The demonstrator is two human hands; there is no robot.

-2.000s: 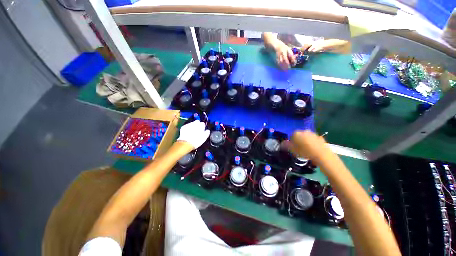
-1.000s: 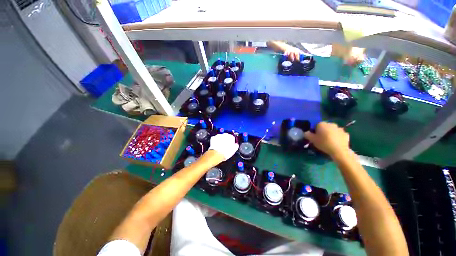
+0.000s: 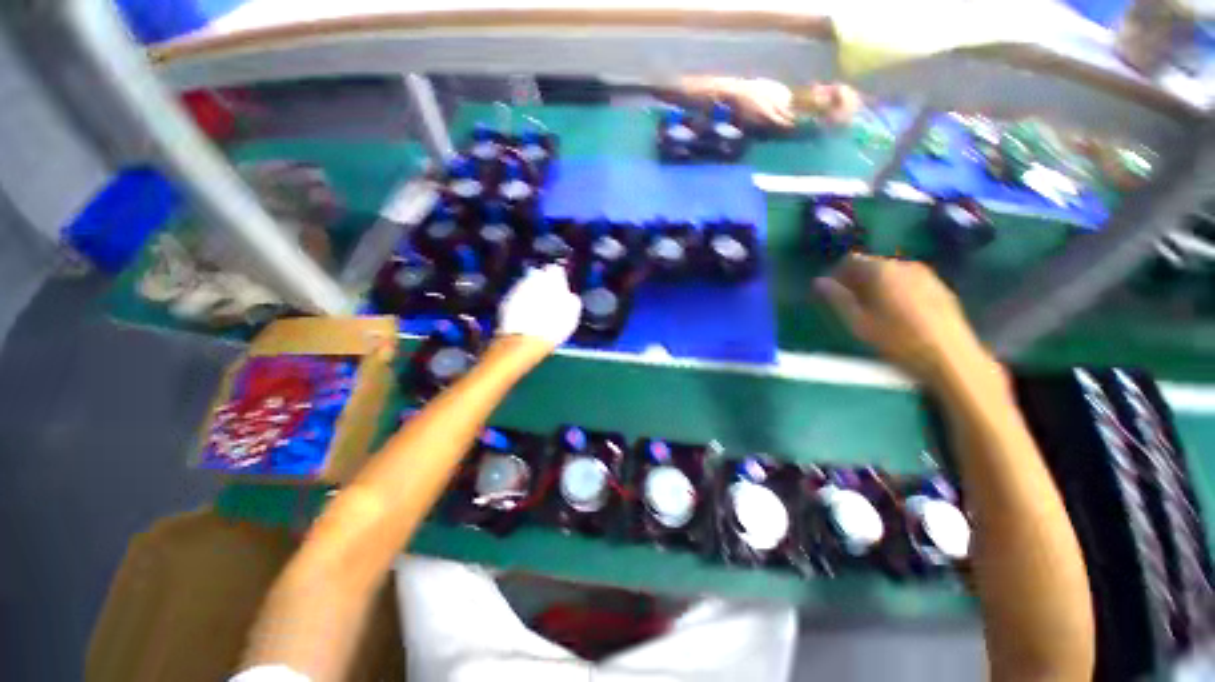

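Observation:
My left hand (image 3: 540, 308), in a white glove, is at the left side of a filled housing (image 3: 602, 301) on the blue mat (image 3: 693, 320) and appears to grip it; its fingertips are blurred. My bare right hand (image 3: 895, 309) is over the green conveyor, fingers curled, just below another filled housing (image 3: 833, 224). Nothing shows in it, but its fingertips are blurred. Filled housings (image 3: 669, 494) with silver discs and blue tips stand in a row along the near bench edge. More filled housings (image 3: 610, 249) stand in rows on and beside the mat.
An open carton (image 3: 360, 424) of red, white and blue parts is at the left bench edge. The black parts tray (image 3: 1066, 453) is at the right. Metal posts (image 3: 227, 180) hold the shelf above. Another person's hands (image 3: 760, 100) are across the bench, near two housings.
The middle row has mostly left the bench. More filled housings stand on the blue mat. My left hand has moved forward to the mat; my right hand no longer holds a housing at the mat's right edge.

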